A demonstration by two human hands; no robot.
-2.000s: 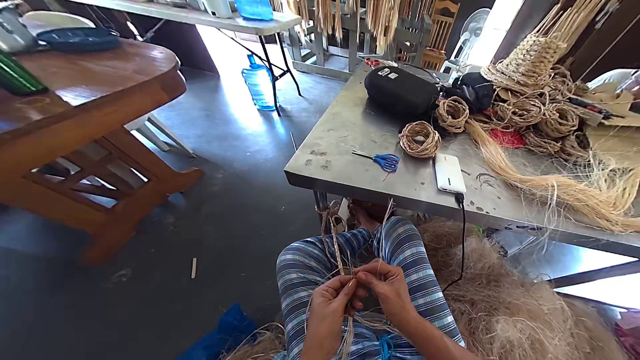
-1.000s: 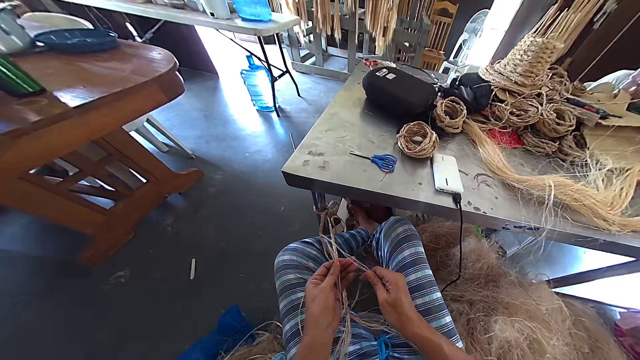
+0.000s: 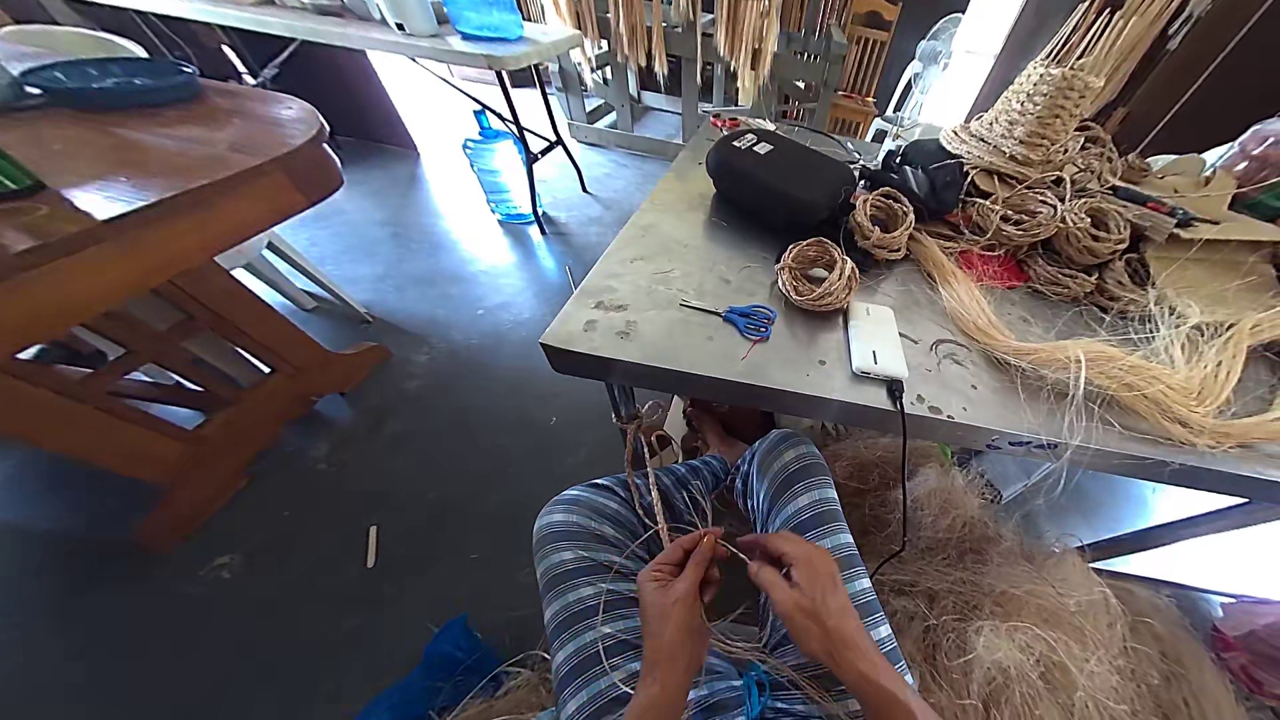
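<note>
Over my striped trousers, my left hand pinches the lower end of a braided fibre cord, which runs up to the leg of the metal table. My right hand, a short way to the right, holds a thin fibre strand that stretches from the left fingertips. Loose strands fan out around both hands and hang below them. Blue-handled scissors, a coil of braided cord and a white power bank lie on the tabletop. A hank of pale fibre trails along its right part.
The metal table's edge is just beyond my knees. On it are a black case, more cord coils and a woven piece. A black cable hangs down beside a large heap of loose fibre. A wooden table stands left.
My hands were close together two seconds ago; the right one has since moved apart to the right, with a strand between them. The things on the table have stayed in place.
</note>
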